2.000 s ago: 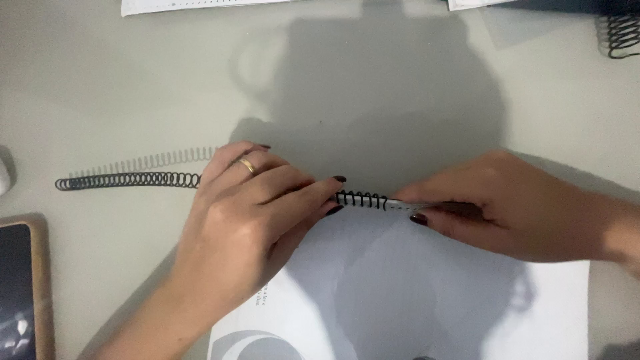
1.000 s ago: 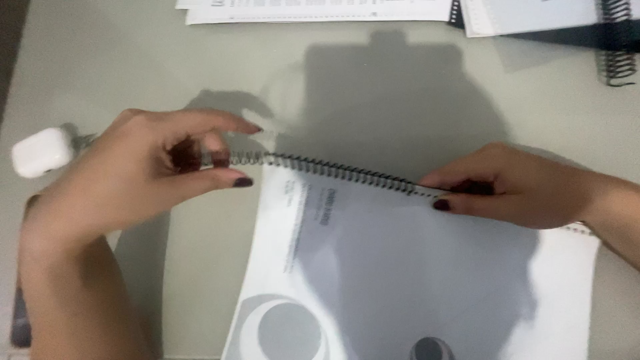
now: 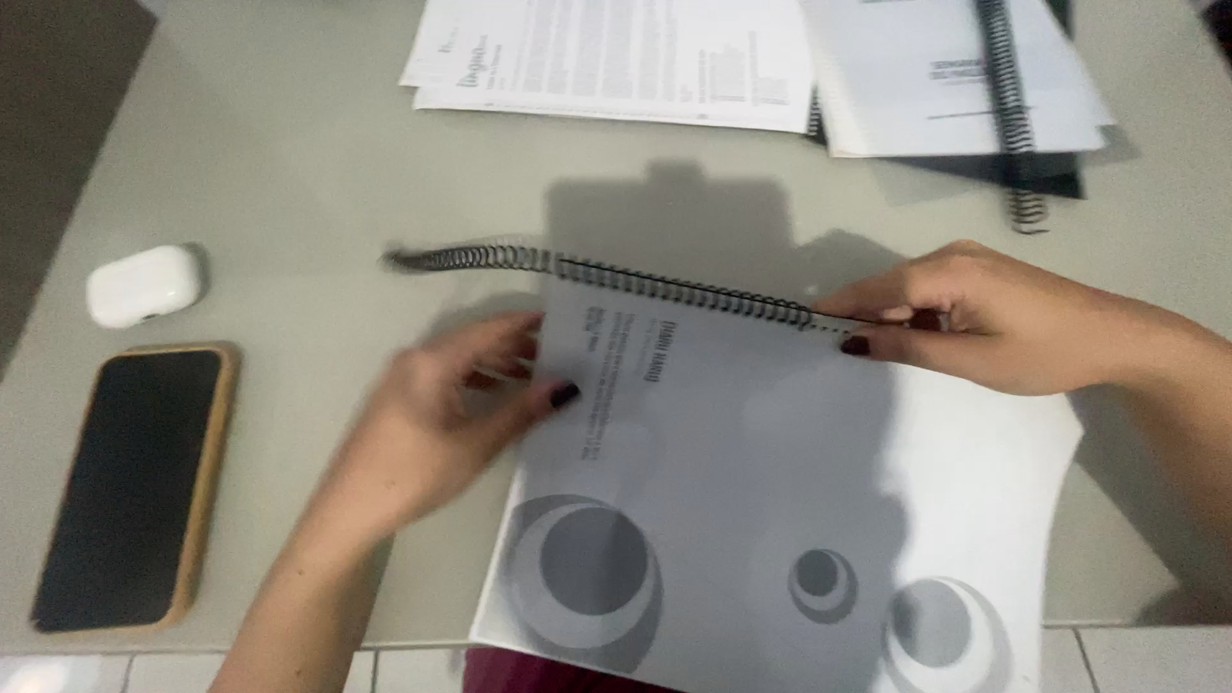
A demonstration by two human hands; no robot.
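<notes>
A stack of printed sheets (image 3: 731, 462) with a punched top edge lies before me, a translucent cover seemingly over it. A black plastic binding coil (image 3: 683, 290) runs through the holes from the stack's left corner to beyond the middle, and its free end sticks out to the left over the table. My right hand (image 3: 991, 318) pinches the punched edge just right of the coil's end. At the stack's left edge, below the coil, is my left hand (image 3: 472, 414), thumb near the cover and fingers partly hidden behind the sheets; its hold on them is unclear.
On the grey table (image 3: 289, 173) a white earbud case (image 3: 146, 286) and a phone in a tan-edged case (image 3: 135, 486) lie at left. Printed papers (image 3: 616, 58) are at the top; beside them, a second black coil (image 3: 1006, 96) rests across more sheets (image 3: 905, 87).
The coil now reaches much farther along the punched edge than two seconds ago. My left hand has left the coil and moved down to the stack's left edge. The view has shifted.
</notes>
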